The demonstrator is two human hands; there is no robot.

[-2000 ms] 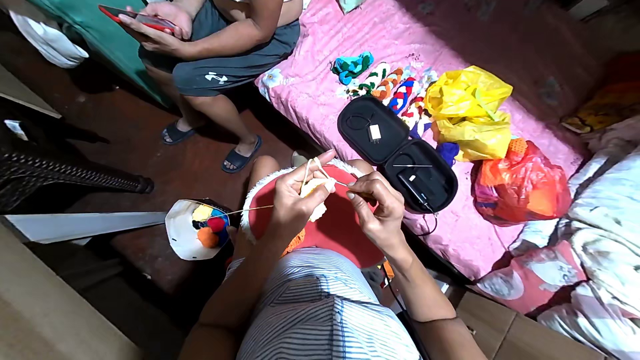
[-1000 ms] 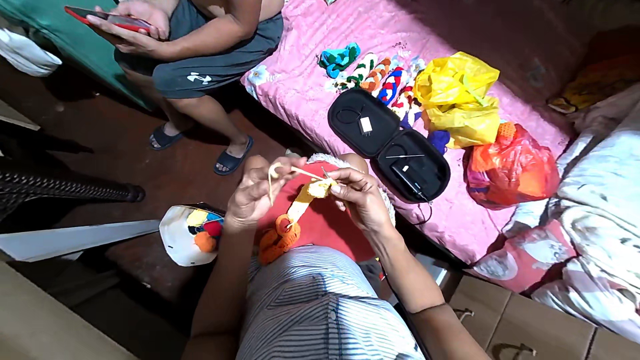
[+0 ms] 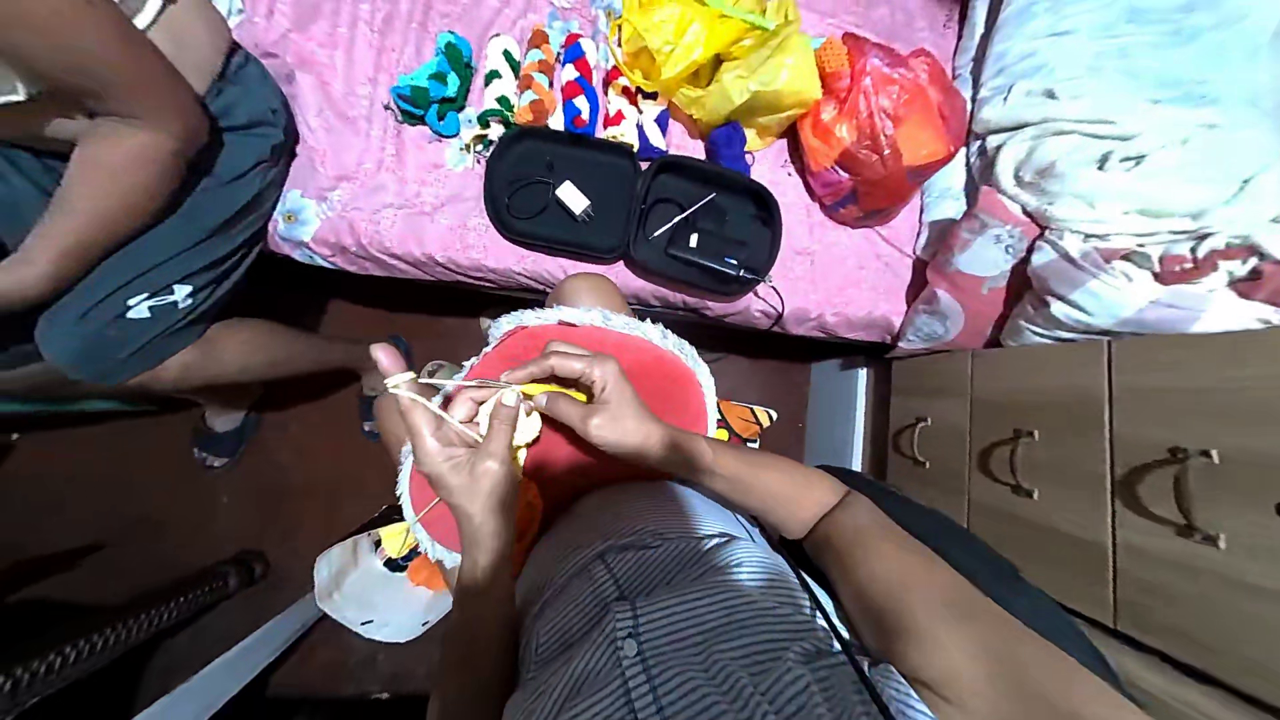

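Note:
Cream yarn (image 3: 435, 405) loops round the raised index finger of my left hand (image 3: 465, 440), whose thumb and other fingers pinch a pale yellow crocheted piece (image 3: 522, 425). From the right, my right hand (image 3: 600, 405) grips a crochet hook with a yellow handle (image 3: 550, 390); its thin shaft points left to the yarn. Both hands meet above a round red cushion (image 3: 640, 350) with a white fluffy rim on my lap. An orange crocheted part (image 3: 527, 515) lies partly hidden behind my left wrist. A strand runs down toward a white container (image 3: 370, 595) holding colored yarn.
On the pink bedsheet (image 3: 380, 225) lie an open black case (image 3: 565, 235) with a charger and a thin tool, several braided yarn pieces (image 3: 580, 85), a yellow plastic bag (image 3: 750, 75) and a red one (image 3: 880, 130). A seated person (image 3: 160, 220) is at left, wooden drawers (image 3: 1040, 430) at right.
The view has shifted toward the right and the bed. My hands have come closer together at the crocheted piece, with the yarn still round my left index finger.

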